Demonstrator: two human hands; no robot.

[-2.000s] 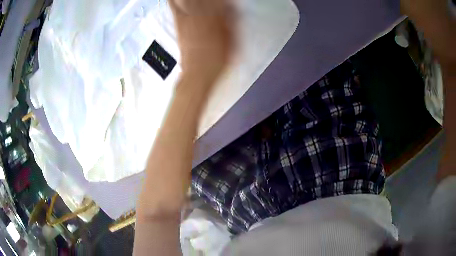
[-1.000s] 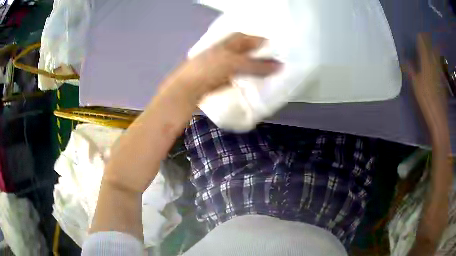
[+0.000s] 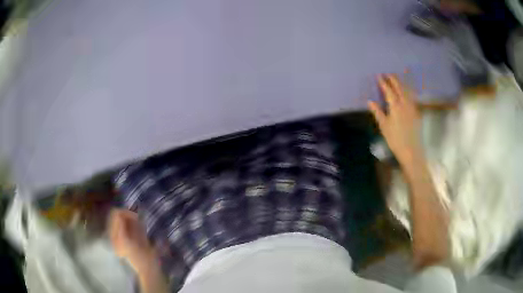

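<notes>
The pressing table (image 3: 212,74), covered in plain grey-purple cloth, lies in front of me. My right hand (image 3: 398,117) is at the table's near right edge, fingers apart, holding nothing. My left hand (image 3: 127,236) is low at the left, below the table edge and beside my checked bottoms. It is blurred, and its fingers cannot be made out.
Crumpled white cloth (image 3: 487,171) hangs or lies at the right, below the table edge. More white cloth (image 3: 74,260) is at the lower left. A blurred dark object (image 3: 444,37), possibly the iron, is at the table's far right.
The white garment has gone from the table surface in view. My left hand has come down and back off the table. My view has turned, and my right hand now shows at the table edge.
</notes>
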